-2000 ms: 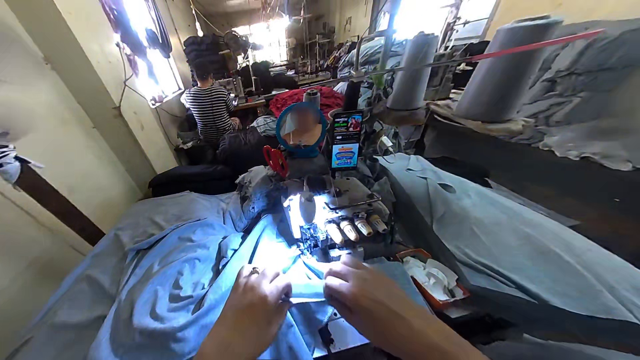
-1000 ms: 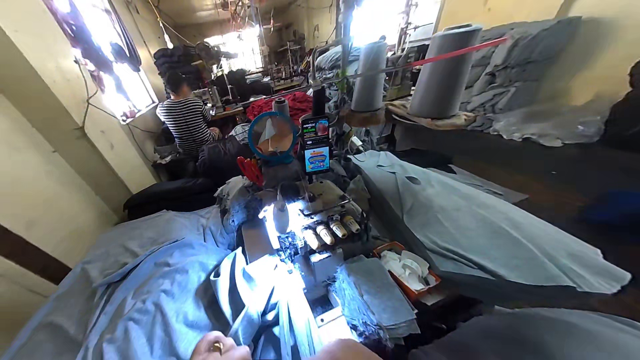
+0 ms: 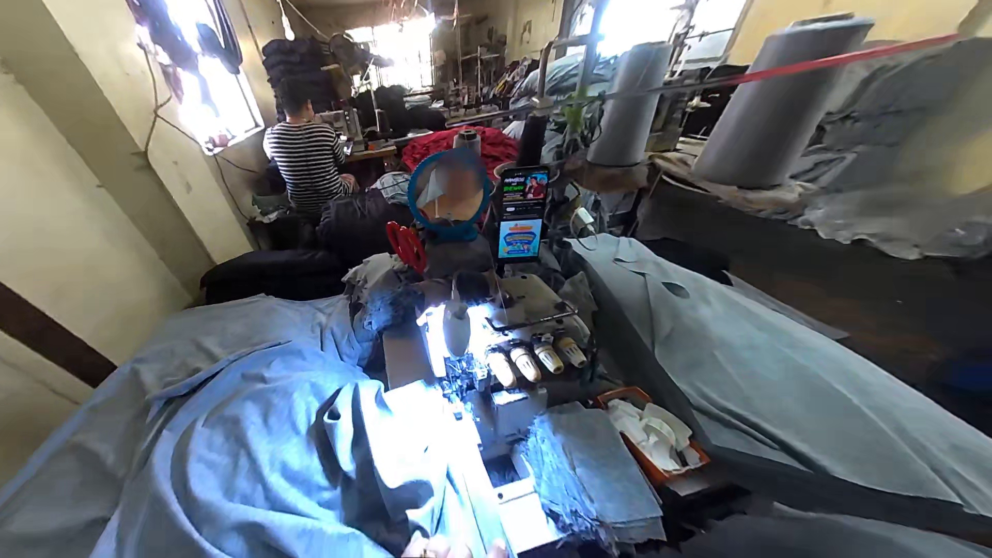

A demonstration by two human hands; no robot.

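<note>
Only fingers of my left hand [image 3: 435,547], one with a ring, show at the bottom edge, against light blue fabric [image 3: 271,434]; their grip is cut off. A further fingertip [image 3: 497,549] touches the fabric's edge just to the right; whose hand it belongs to is unclear. The fabric runs up to the brightly lit needle area of an overlock sewing machine [image 3: 535,298], which has several cream tension dials [image 3: 549,358]. Stacked grey-blue cut fabric pieces [image 3: 604,465] with frayed edges lie right of the machine's white plate [image 3: 527,515].
An orange box [image 3: 651,465] holds white scraps. Behind the machine are red-handled scissors [image 3: 407,246], a round blue-framed mirror [image 3: 449,231] and a phone [image 3: 521,213]. Large grey thread cones [image 3: 783,101] stand right. More fabric [image 3: 744,349] spreads rightward. A person in stripes [image 3: 304,163] sits further back.
Both hands were together on fabric at the machine front two seconds ago; they have moved down toward the bottom edge. The stacked pieces, covered by the right arm then, now show.
</note>
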